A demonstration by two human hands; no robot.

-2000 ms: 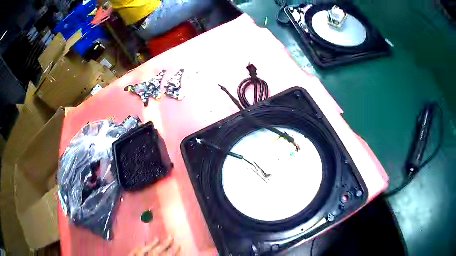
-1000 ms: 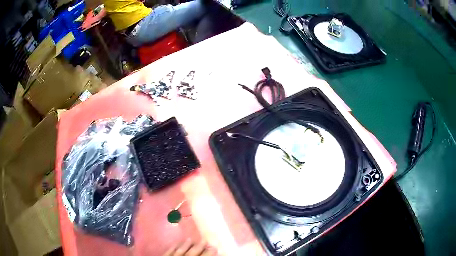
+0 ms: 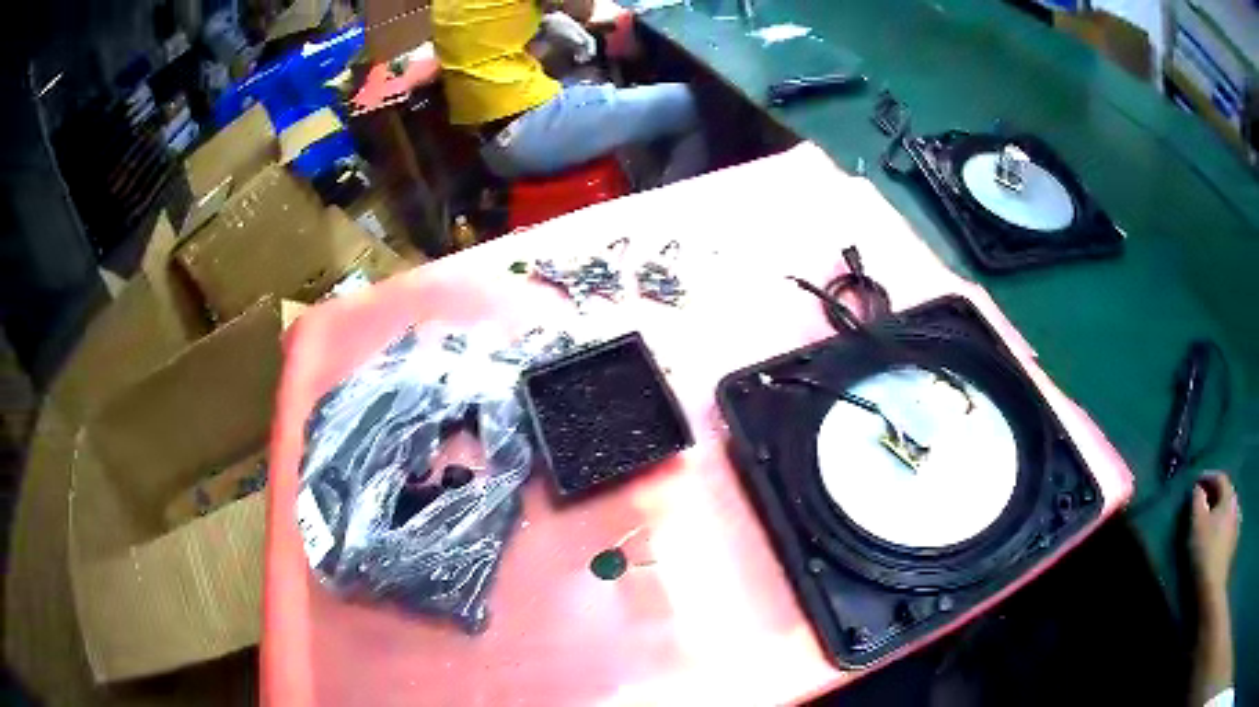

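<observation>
A black base housing [image 3: 794, 511] with a white centre plate [image 3: 918, 483] lies on the red-pink table, at the right of its top. Lead wires [image 3: 863, 403] with a small pale connector lie over the plate. A coiled power cord [image 3: 859, 300] is at the housing's far edge. A black screw tray [image 3: 605, 414] full of dark screws stands left of the housing. My right hand [image 3: 1215, 518] is at the right edge, beside the lower end of the electric screwdriver [image 3: 1187, 408] on the green bench; its fingers look bent, and I cannot tell if they touch it. My left hand is out of view.
A clear plastic bag [image 3: 414, 483] of dark parts lies left of the tray. Spare circuit boards [image 3: 594, 276] lie at the far edge. Another housing [image 3: 1015, 256] lies on the green bench [image 3: 1132, 304]. Open cardboard boxes [image 3: 173, 553] stand left. A seated person [image 3: 497, 83] is beyond the table.
The view has shifted, so the table and its things appear farther right. My right hand has come in at the right edge. The fingers seen earlier at the bottom edge are gone.
</observation>
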